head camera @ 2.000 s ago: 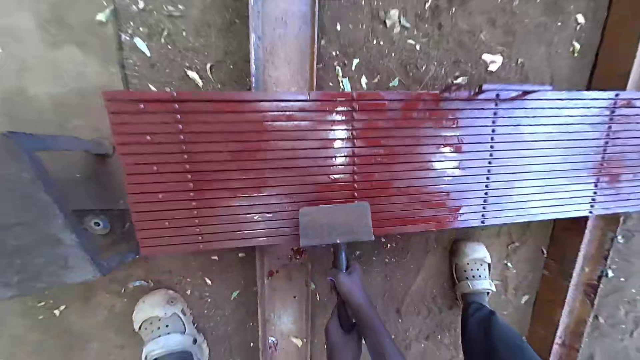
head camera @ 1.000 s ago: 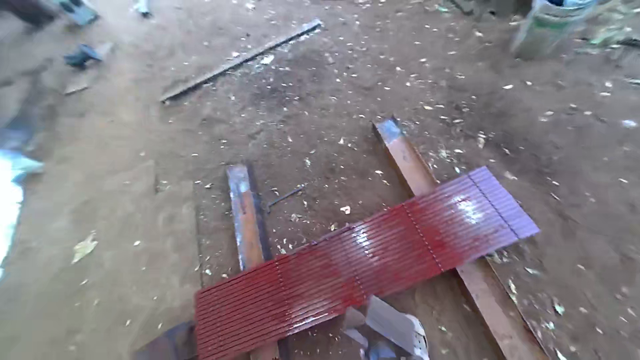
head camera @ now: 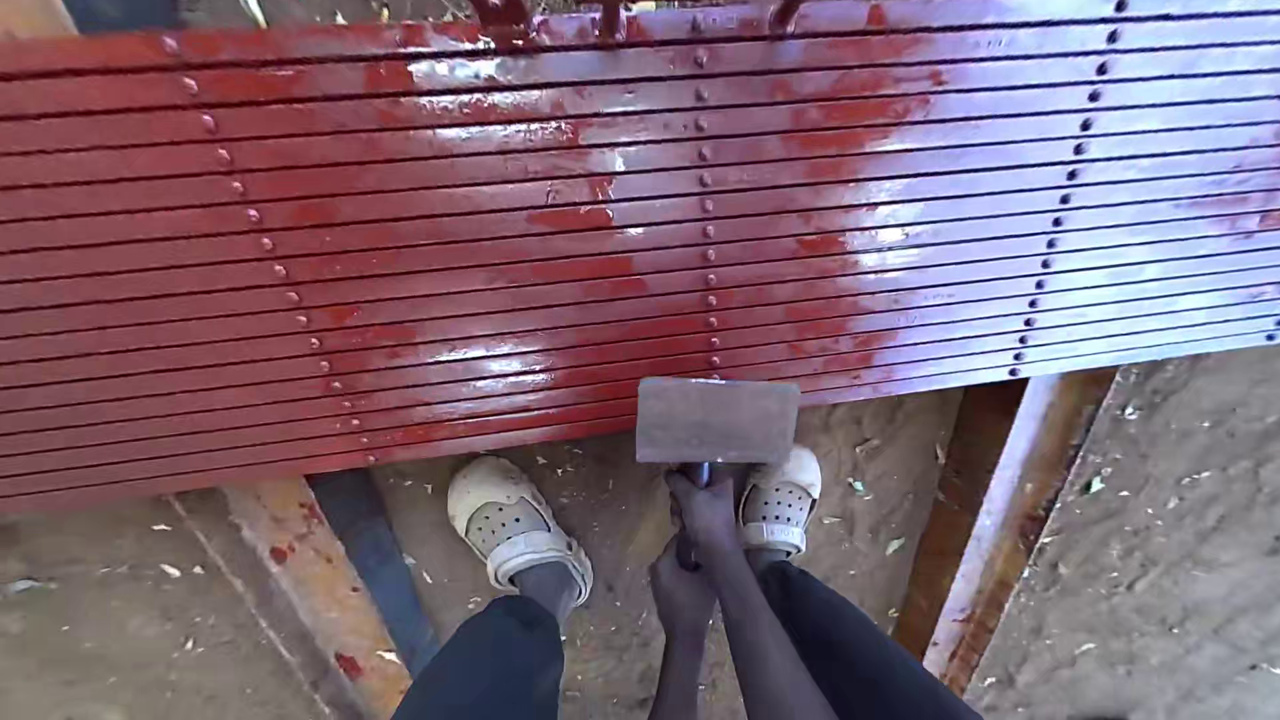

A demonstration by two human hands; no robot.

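Note:
My right hand (head camera: 706,512) grips the dark handle of a sledgehammer just below its rectangular grey head (head camera: 716,420). Lower on the same handle is my left hand (head camera: 684,592), closed around it. The far side of the hammer head overlaps the near edge of a long slatted metal panel (head camera: 480,250) in the view; contact cannot be told. Glossy red paint covers the panel, with a bluish-white sheen toward the right. Narrow dark grooves run along its length, crossed by rows of rivet-like studs. Short red rods (head camera: 610,18) stick out at its far edge.
Rusty steel beams pass beneath the panel at the left (head camera: 315,590) and right (head camera: 1000,520), with red spots on the left one. My feet, in pale clogs (head camera: 520,520), stand between the beams on bare earth (head camera: 1150,560) scattered with small leaves and chips.
My feet stand closer together than two seconds ago. The view, which took in the wider ground one second ago, has swung down close over the panel.

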